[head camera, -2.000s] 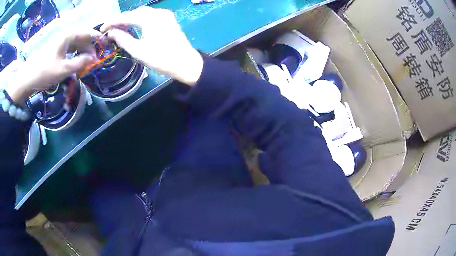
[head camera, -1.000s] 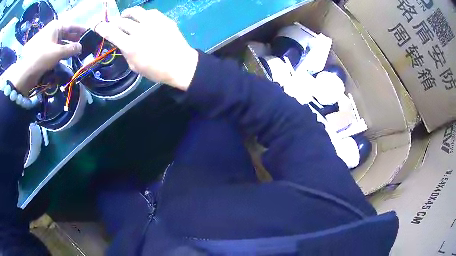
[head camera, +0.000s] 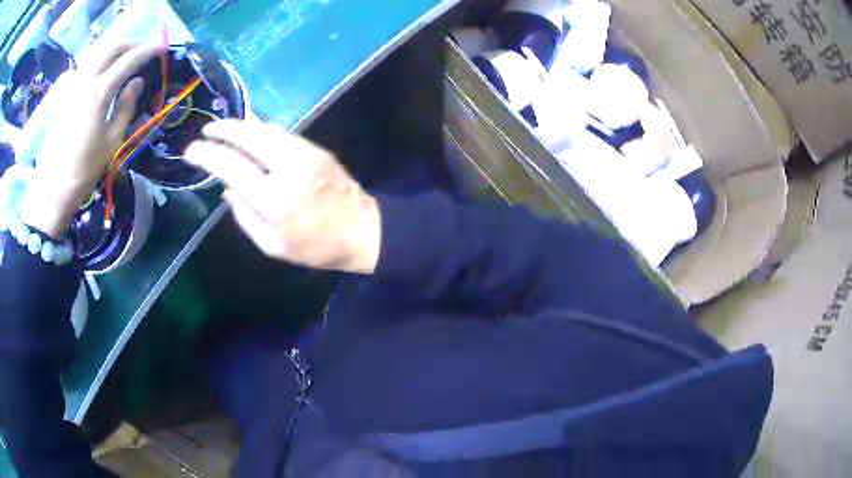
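Note:
A camera housing (head camera: 191, 112) with a white rim and round black interior faces up near the bench's front edge. A wire harness (head camera: 145, 129) of red, orange and yellow strands crosses it and hangs over its left side. My left hand (head camera: 79, 126) lies at the housing's left side, fingers over its rim beside the wires; whether it grips anything is unclear. My right hand (head camera: 285, 187) is at the housing's right rim, fingertips over the black interior, with nothing visible in it. A second housing (head camera: 117, 229) sits below my left hand, partly covered.
Another housing (head camera: 35, 82) stands at the upper left on the green bench mat (head camera: 308, 47). An open carton (head camera: 747, 201) at the right holds several white and black camera parts (head camera: 621, 98). A printed carton (head camera: 794, 56) stands beyond it. My dark sleeve crosses the middle.
My right hand has moved down from the wires to the housing's right rim. My left hand has moved onto the housing's left side. The black interior shows more fully, and the view has shifted.

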